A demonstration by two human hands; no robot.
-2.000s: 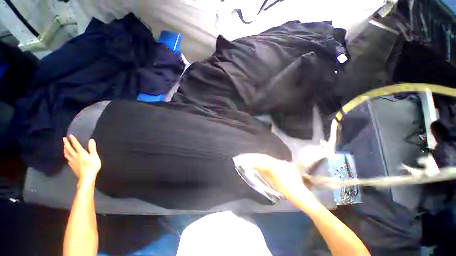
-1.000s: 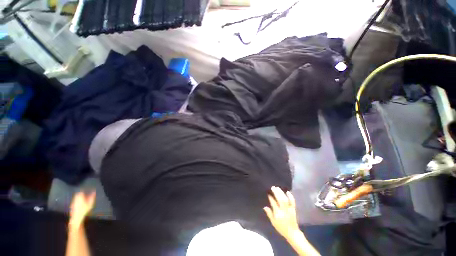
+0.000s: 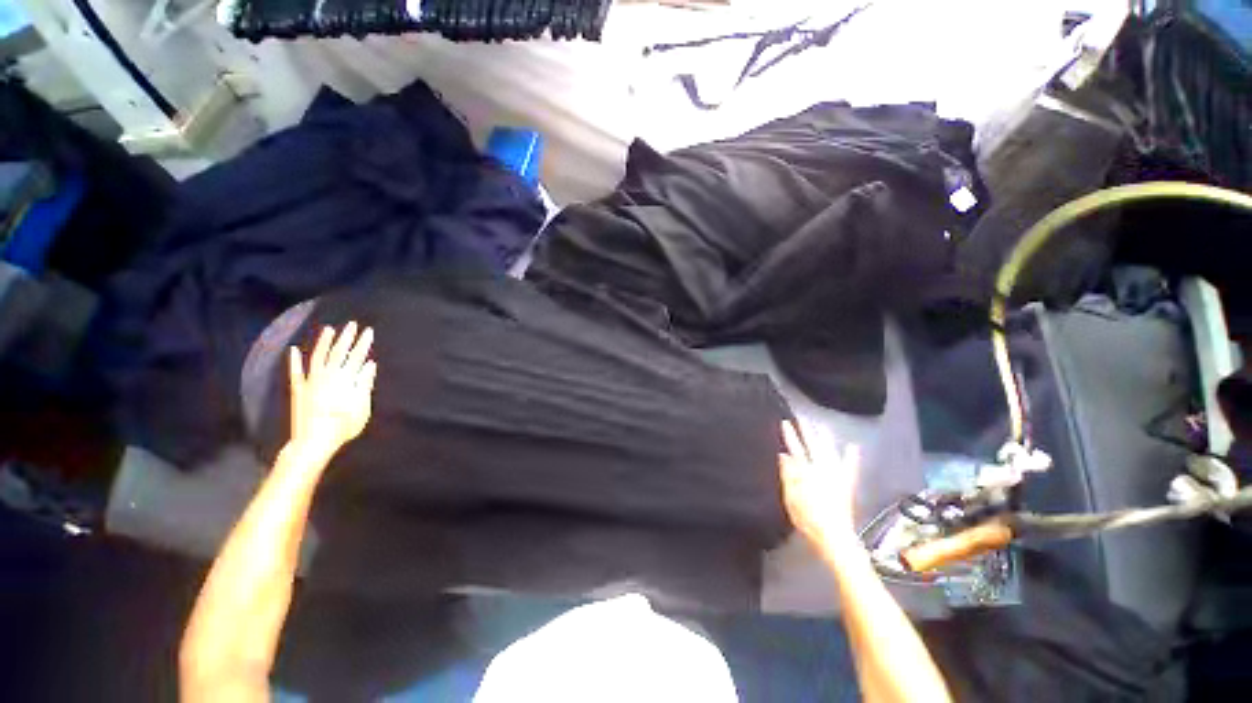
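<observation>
The black garment (image 3: 549,440) lies over the light grey pressing board (image 3: 269,354), with fine lengthwise folds. My left hand (image 3: 332,392) lies on the garment near the board's left end, fingers spread. My right hand (image 3: 820,483) is at the garment's right edge, fingers apart; whether it pinches the cloth cannot be told. The steam iron (image 3: 947,538), with an orange-brown handle, stands on the iron rest (image 3: 1000,577) right of my right hand, not held.
A black garment pile (image 3: 769,220) lies behind the board, a navy pile (image 3: 330,206) behind left, beside a blue packet (image 3: 514,154). The yellow hose (image 3: 1009,261) arcs above the iron; the steam hose (image 3: 1112,522) runs right. Hanging garments (image 3: 426,17) show at the top edge.
The iron, in my right hand two seconds ago, now stands on its rest. Since one second ago, my left hand has moved up onto the garment, and the cloth lies flatter.
</observation>
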